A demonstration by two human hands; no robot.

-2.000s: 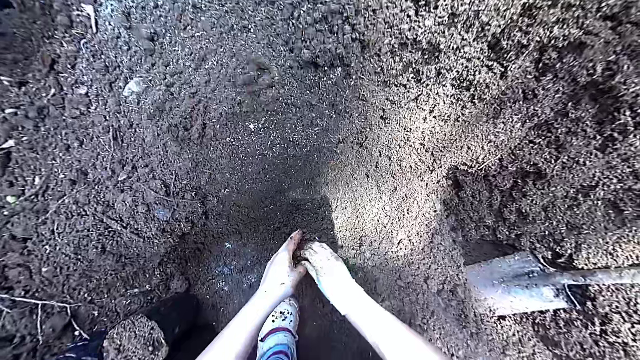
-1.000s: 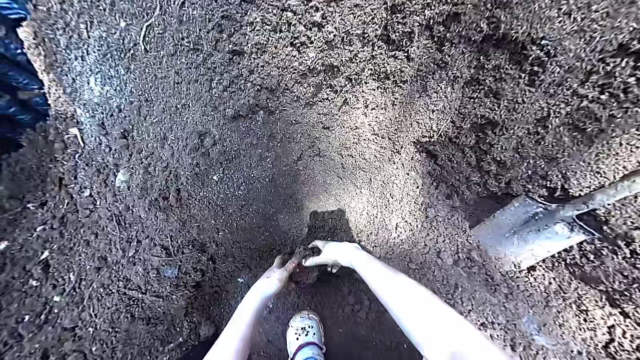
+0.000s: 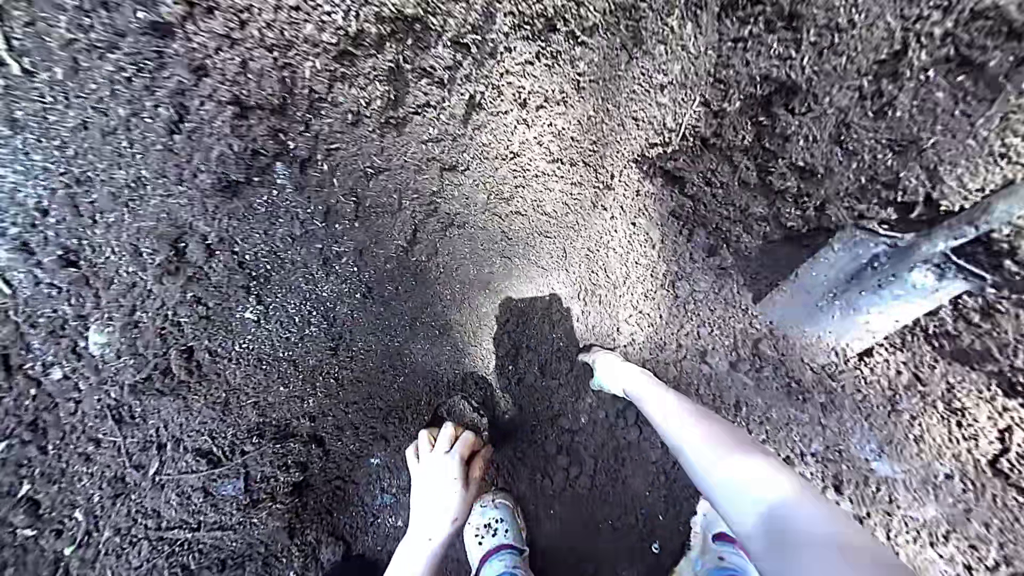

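Observation:
My left hand (image 3: 444, 472) is low in the centre of the head view, its fingers bent against a dark clod of soil (image 3: 462, 414); whether it grips the clod or only presses on it, I cannot tell. To the right, my right hand (image 3: 610, 373) reaches to the soil (image 3: 588, 448) at the edge of a dark shadow, its fingertips partly hidden and dirty. Nothing is plainly held in it. Between and around both hands lies loose, crumbly brown soil.
A metal shovel blade (image 3: 868, 280) lies on the soil at the right, its shaft (image 3: 980, 216) running off the edge. My speckled, soil-marked shoe (image 3: 495, 532) stands beside my left hand, and another foot (image 3: 712, 540) shows under my right forearm.
My hands were together over a dark lump and have moved apart, the right one to the right. A second foot has come into view at the bottom.

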